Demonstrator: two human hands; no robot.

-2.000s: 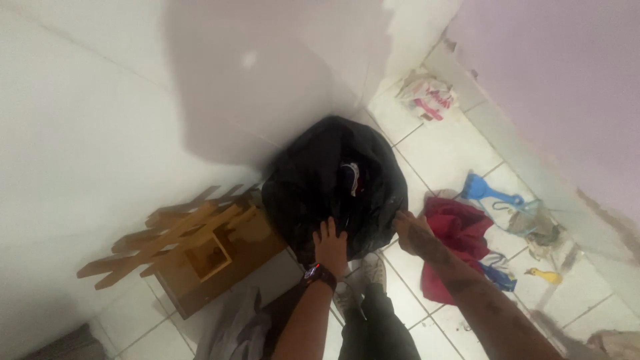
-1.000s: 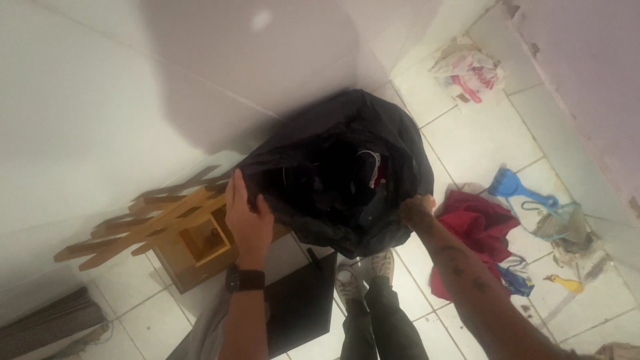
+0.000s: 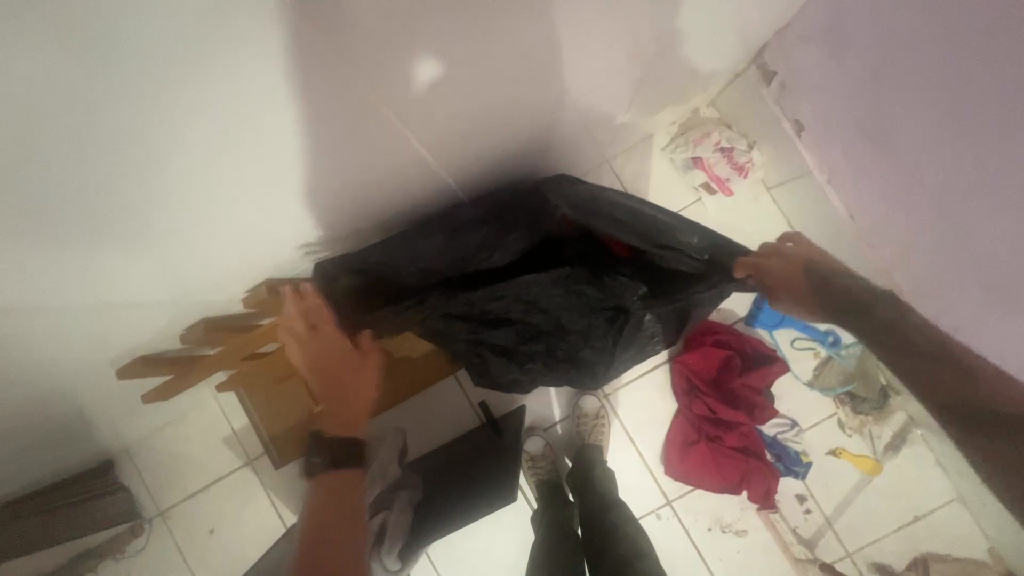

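A black plastic bag (image 3: 552, 320) is stretched wide between my two hands, its mouth a dark slit with a bit of red inside. My right hand (image 3: 780, 272) grips the bag's right corner in closed fingers. At the bag's left corner is my left hand (image 3: 332, 352), a dark watch on its wrist; the hand is blurred, and its fingers look fairly straight against the plastic, so its hold cannot be made out. Beneath and beside that hand stands a wooden piece (image 3: 272, 400) with slanted slats (image 3: 200, 360).
Right of my feet lies a dark red cloth (image 3: 716, 408), near a blue plastic object (image 3: 792, 324), a yellow object (image 3: 856, 462) and a crumpled plastic bag (image 3: 712, 156). A dark flat panel (image 3: 472, 472) and grey cloth (image 3: 390, 496) lie left of my shoes (image 3: 590, 420). Walls rise behind and right.
My hands have moved apart, drawing the bag's rounded opening out into a long, narrow one. Two seconds ago both hands were close together on the bag.
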